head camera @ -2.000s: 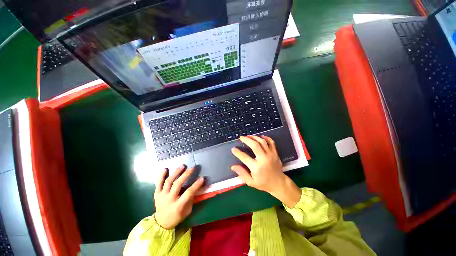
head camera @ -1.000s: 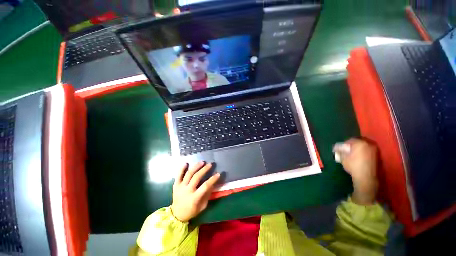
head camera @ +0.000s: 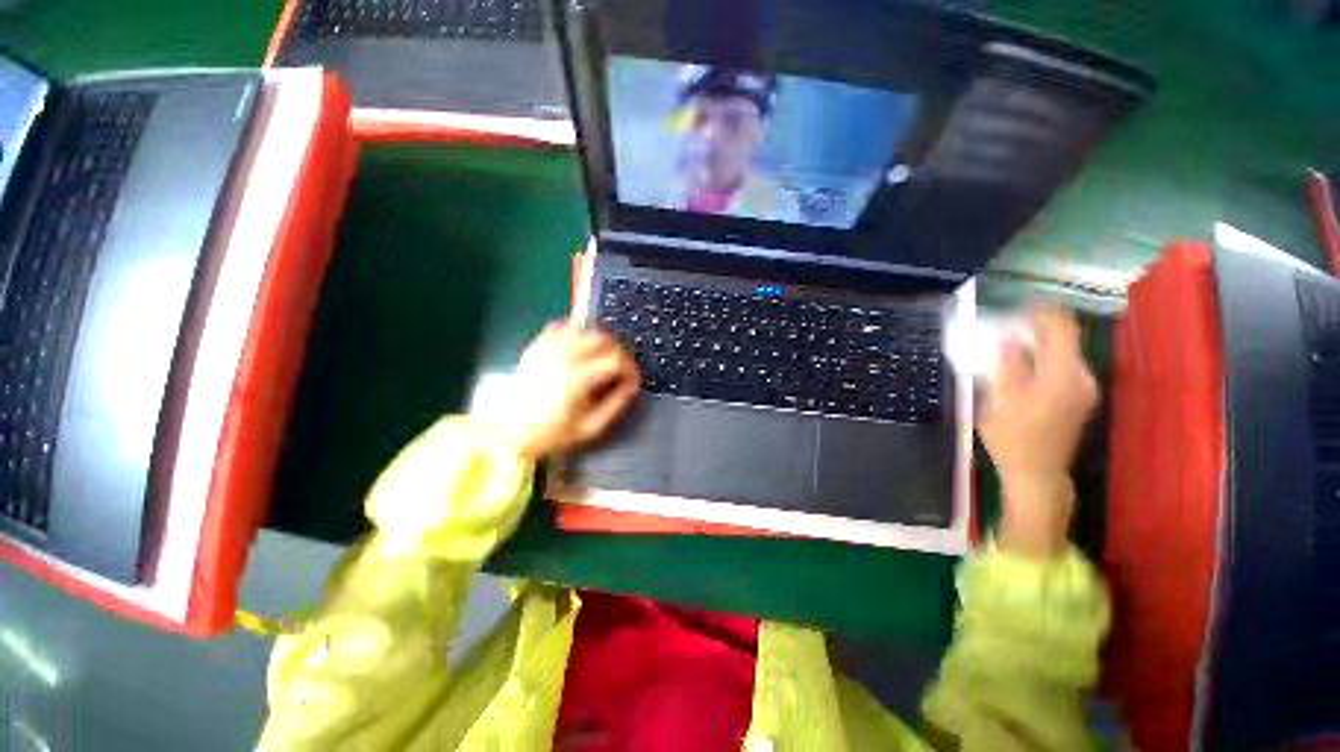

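An open dark grey laptop (head camera: 882,463) stands in front of me on a white liner sheet and a red pad. Its screen (head camera: 764,147) shows a live picture of a person in a dark cap. My right hand (head camera: 1040,389) is at the laptop's right edge, blurred, and holds a small white square (head camera: 982,344) between its fingers. My left hand (head camera: 578,389) is over the left edge of the keyboard, its fingers curled. Whether it holds or grips anything is not clear.
Laptops on red pads stand at the left (head camera: 132,265) and at the right (head camera: 1279,441). Another laptop (head camera: 426,74) is at the upper left behind. The green bench (head camera: 397,279) shows between them.
The screen has gone from the keyboard map to the camera picture. My right hand left the touchpad area, took the white square and moved up beside the laptop. My left hand rose from the front edge.
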